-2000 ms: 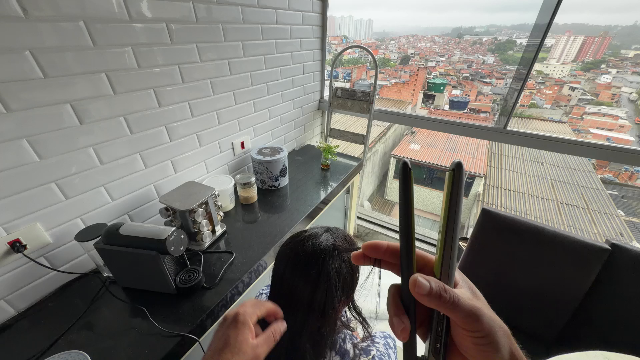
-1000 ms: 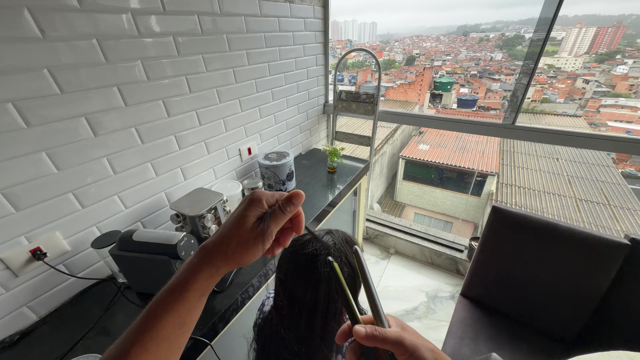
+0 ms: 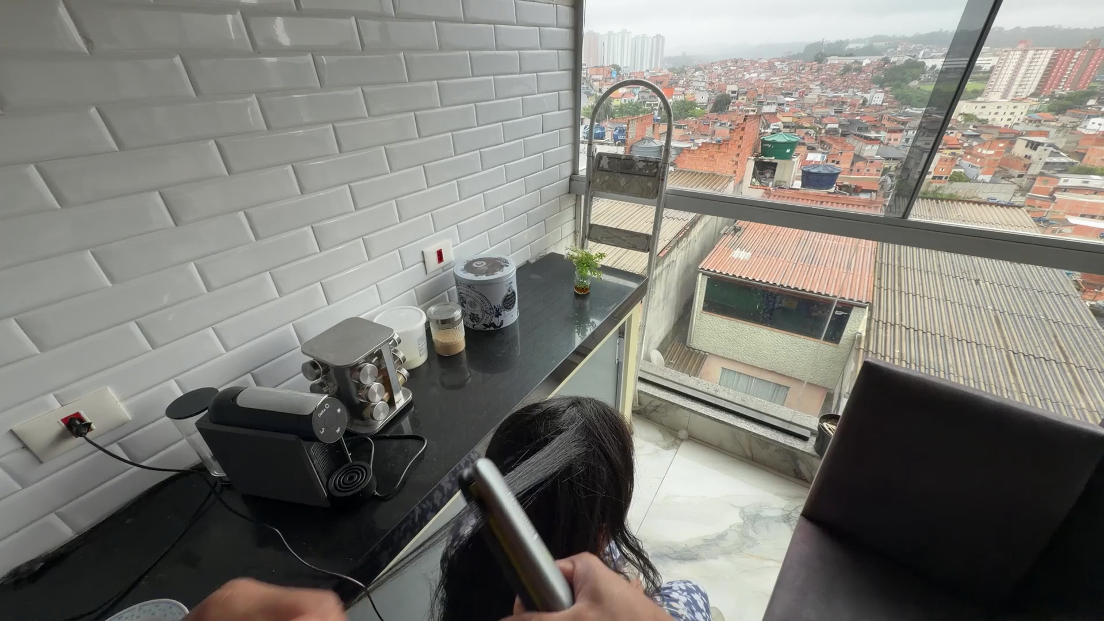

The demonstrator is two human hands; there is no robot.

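Note:
My right hand (image 3: pixel 595 591) grips a hair straightener (image 3: pixel 517 539) at the bottom centre, its plates pressed together around a stretched lock of dark hair (image 3: pixel 543 457). That lock runs from the crown of a seated person's head (image 3: pixel 578 483) toward the lower left. At the bottom left edge, my left hand (image 3: pixel 267 601) is blurred and partly cut off by the frame; whether it holds the end of the lock cannot be seen. The person wears a blue and white patterned garment (image 3: pixel 683 597).
A black countertop (image 3: pixel 517 371) bears a coffee machine (image 3: pixel 276 444), a spice rack (image 3: pixel 362 375), a glass jar (image 3: pixel 447 329), a decorated tin (image 3: pixel 487 293) and a small plant (image 3: pixel 584 267). Behind it stands a metal ladder (image 3: pixel 660 181). A dark chair (image 3: pixel 931 483) is at right.
My left hand has moved from above the head down to the lower left. The straightener, its arms apart before, is now closed on hair and tilted left.

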